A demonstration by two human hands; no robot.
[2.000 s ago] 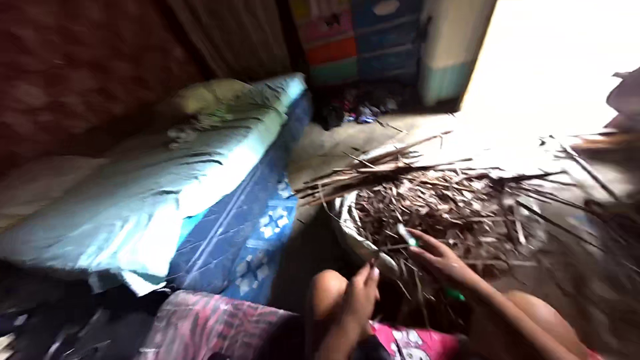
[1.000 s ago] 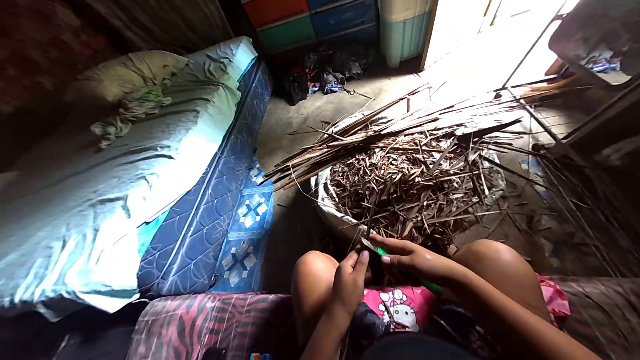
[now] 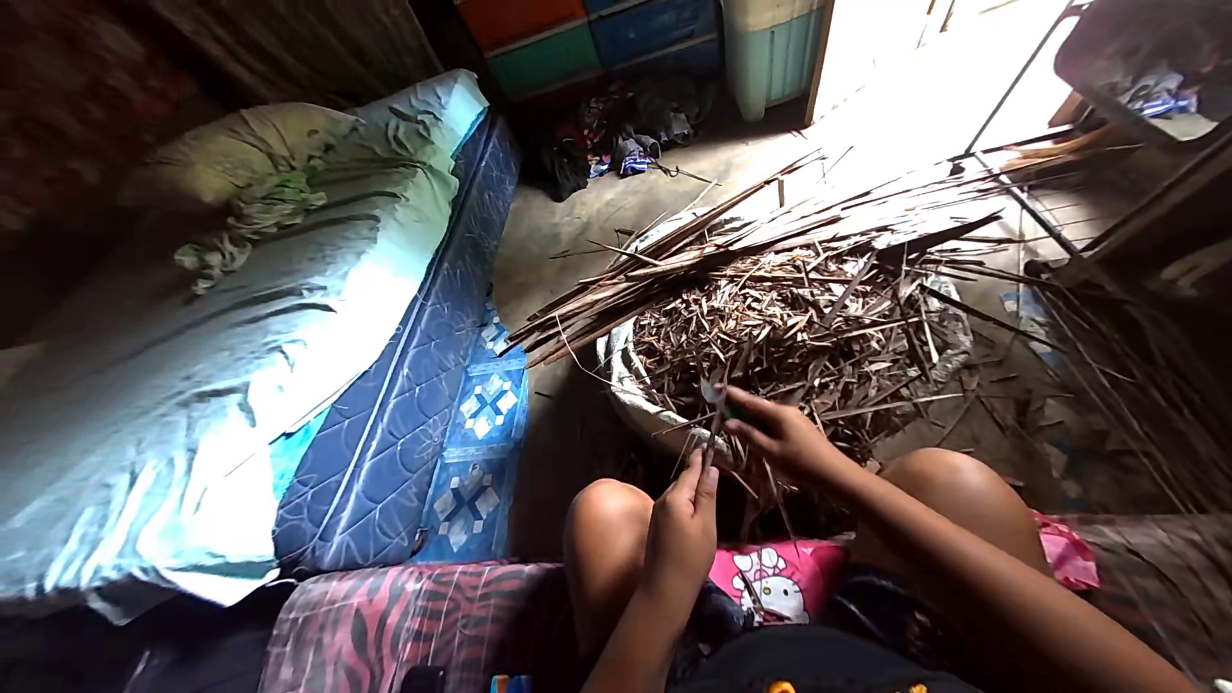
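Observation:
My left hand (image 3: pixel 685 510) pinches the lower end of a thin brown strip (image 3: pixel 713 435) of dried plant stalk or leaf, which stands up between my knees. My right hand (image 3: pixel 784 438) is closed around a small tool with a green handle (image 3: pixel 736 412); a pale, shiny part, probably its blade (image 3: pixel 712 392), touches or lies close to the strip's upper end. Just beyond both hands is a wide round container with a white rim (image 3: pixel 630 380), heaped with short brown cut pieces (image 3: pixel 789 327). Long dry strips (image 3: pixel 664 260) lie across its far side.
A bed with a blue mattress (image 3: pixel 385 423) stands at the left. Clothes (image 3: pixel 626 135) lie on the floor near coloured drawers (image 3: pixel 544 58). At the right are a metal frame (image 3: pixel 1035 212) and more long strips (image 3: pixel 1107 356). A pink cloth with a cartoon figure (image 3: pixel 770 582) lies between my knees.
The view has swung since the first frame. Compared with one second ago, my right hand has moved forward and up, away from my left hand, which still holds a strip.

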